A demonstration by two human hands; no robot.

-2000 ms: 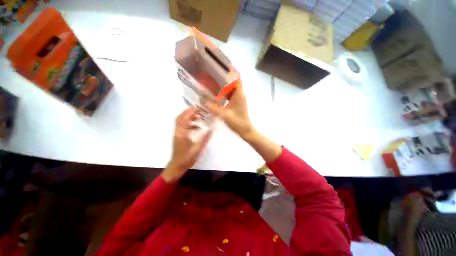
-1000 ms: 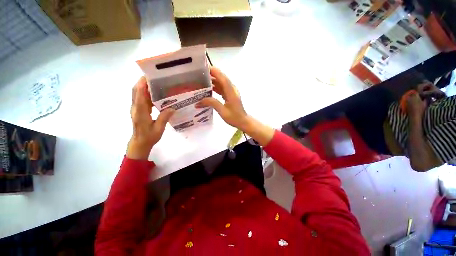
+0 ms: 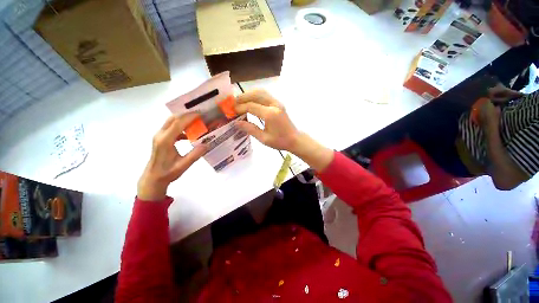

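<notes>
An open retail box (image 3: 227, 148) stands on the white table in front of me, with printed text and product pictures on its near side. Its pale back flap with a dark slot stands up. Two orange side flaps lean over the opening. My left hand (image 3: 168, 152) holds the left side, fingers at the left orange flap and thumb on the near face. My right hand (image 3: 269, 121) holds the right side, fingers at the right orange flap and thumb near the front edge. The inside of the box is mostly hidden.
Two brown cartons, a large one (image 3: 103, 44) and an open one (image 3: 239, 32), stand behind. A white tape roll (image 3: 312, 21) lies beyond. Orange-black boxes (image 3: 44, 207) sit left, another retail box (image 3: 427, 74) right. A yellow-green strip (image 3: 283, 171) is at the table edge. A person in stripes (image 3: 502, 136) is right.
Since a second ago, the orange side flaps have come into view, folded inward under my fingers. The view has shifted, showing more of the cartons. Earlier, the box was tilted and blurred in my hands.
</notes>
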